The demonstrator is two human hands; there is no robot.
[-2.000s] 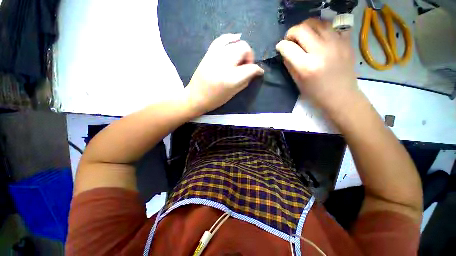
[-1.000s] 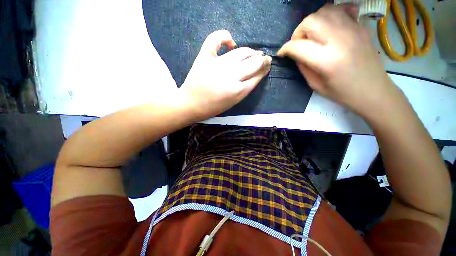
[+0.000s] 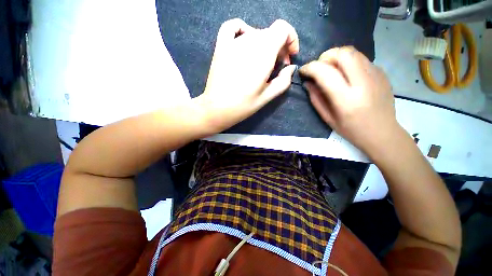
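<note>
A dark garment panel (image 3: pixel 186 35) lies on the white table in front of me, its left edge rounded. My left hand (image 3: pixel 253 67) lies over its middle, thumb and index fingertips pinching a small dark fold of the cloth. My right hand (image 3: pixel 345 86) is just right of it, its fingertips on the same fold (image 3: pixel 296 77). The fingertips of both hands nearly touch. What lies under the fingers is hidden.
Scissors with orange-yellow handles (image 3: pixel 465 59) lie at the upper right, partly behind a ribbed white knob (image 3: pixel 430 48). Metal machine parts show at the top right edge. The white table (image 3: pixel 97 64) has its front edge near my apron. A blue bin (image 3: pixel 35 197) is at lower left.
My right hand has moved away from the machine parts and down beside my left fingertips. More of the panel shows at the upper right. The camera view has shifted a little.
</note>
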